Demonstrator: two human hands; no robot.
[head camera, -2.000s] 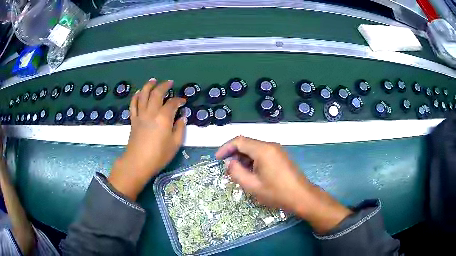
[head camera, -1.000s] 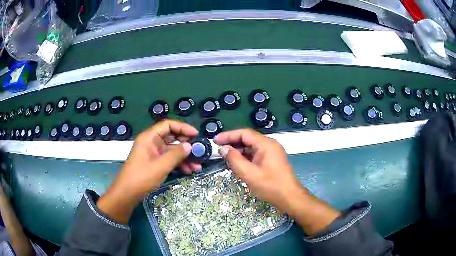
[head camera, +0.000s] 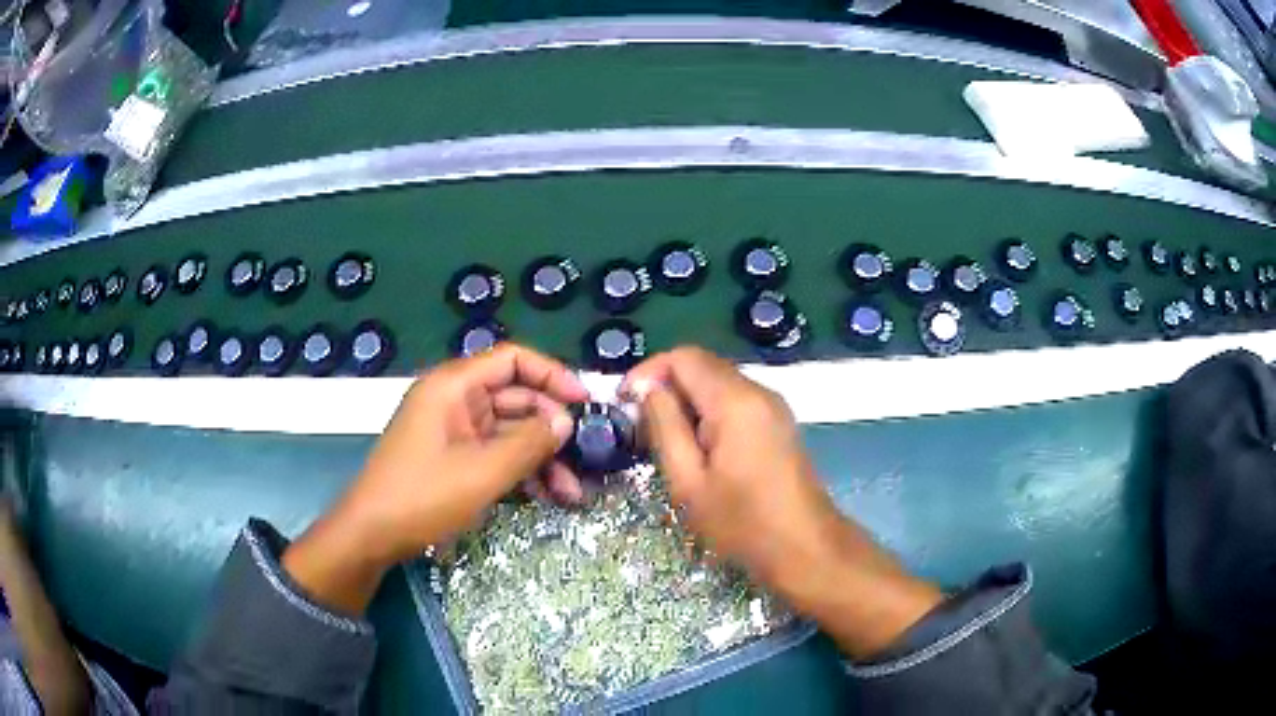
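A black disc with a grey round centre is held above the far edge of the parts tray. My left hand grips its left side between thumb and fingers. My right hand is at the disc's right edge with thumb and forefinger pinched together. A small pale bit shows at those fingertips, blurred; it looks like a terminal piece. The clear parts tray below is heaped with tiny pale yellow-green and silvery pieces.
More black discs lie in loose rows on the green belt. A white rail borders the belt. Clear bags and a blue packet are top left, a white pad top right. Another person's arm shows far left.
From reaching over the belt, my left hand has come back with a disc. My right hand has left the tray and met it. In the last second the disc has moved slightly right.
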